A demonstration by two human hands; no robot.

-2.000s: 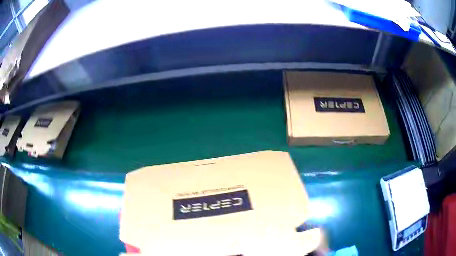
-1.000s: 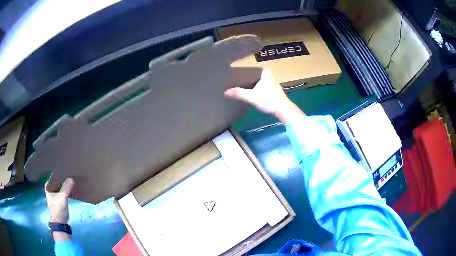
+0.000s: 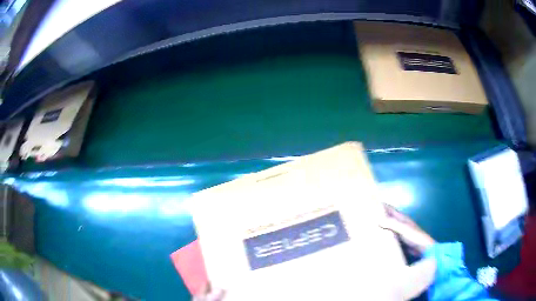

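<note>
A brown carton with a black CEPTER label [image 3: 294, 241] lies in front of me, its lid folded down over it and its near edge cut off by the frame. A notched flap sticks out at its near right corner. A red board [image 3: 191, 267] shows from under its left side. My right hand [image 3: 405, 229] holds the carton's right side, its fingers partly hidden by the edge. My left hand [image 3: 208, 294] is at the near left edge against the carton, mostly cut off by the frame.
A closed carton [image 3: 423, 76] lies on the green belt [image 3: 235, 106] at the back right. Open cartons [image 3: 59, 123] stand at the far left. A scale [image 3: 499, 197] is on the right, with a small white patch [image 3: 486, 275] near it and red boards [image 3: 523, 264] beyond.
One second ago both hands held the lid raised over white contents. Now the lid is down and covers them, and both hands are lower at the carton's sides. The view has also shifted.
</note>
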